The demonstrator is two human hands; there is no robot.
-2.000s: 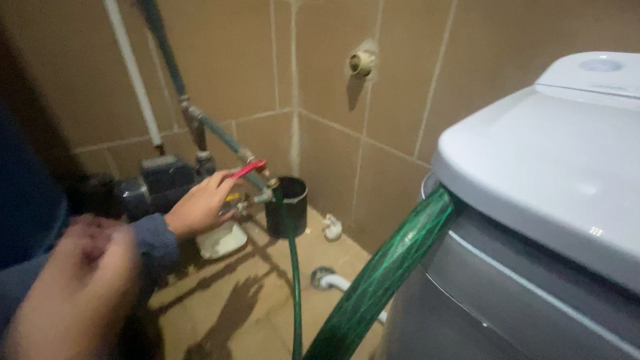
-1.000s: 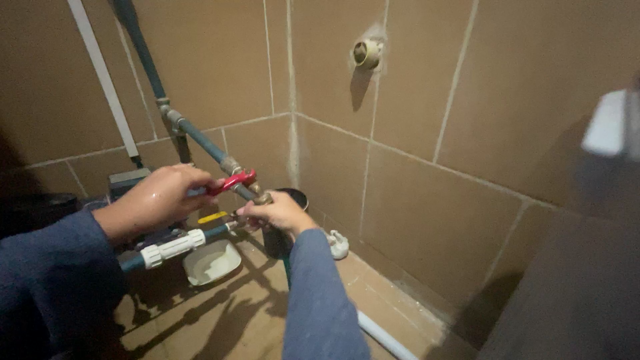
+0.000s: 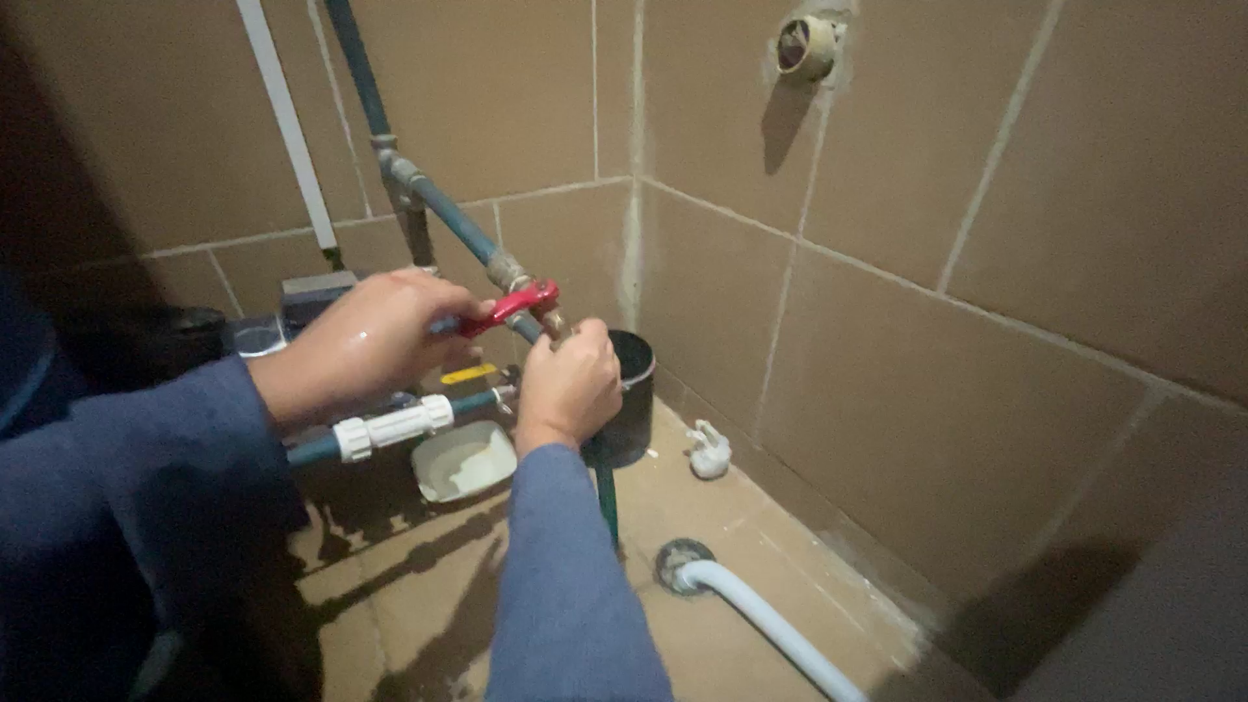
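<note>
My left hand [image 3: 385, 336] grips the red lever handle [image 3: 517, 304] of a valve on the pipework, its fingers around the near end. Just right of it, my right hand [image 3: 573, 380] is closed around the brass tap outlet [image 3: 554, 327] below the handle; its fingers hide most of that fitting. A green hose [image 3: 606, 497] hangs down beneath my right hand. The blue-green pipe [image 3: 453, 219] slopes from the upper left to the valve. A yellow lever [image 3: 470, 373] and a white union fitting [image 3: 395, 427] sit on the lower pipe, under my left hand.
Behind my right hand stands a black bucket [image 3: 634, 400] in the tiled corner. A pale basin [image 3: 463, 463] and a crumpled white object [image 3: 709, 450] lie on the floor. A grey drain hose [image 3: 770, 619] enters a floor drain. A pipe stub [image 3: 807, 47] juts from the wall.
My right hand, away from the tap two seconds ago, has come to the outlet below the red handle. The view has swung, and the washing machine with the thick green hose roll has left it.
</note>
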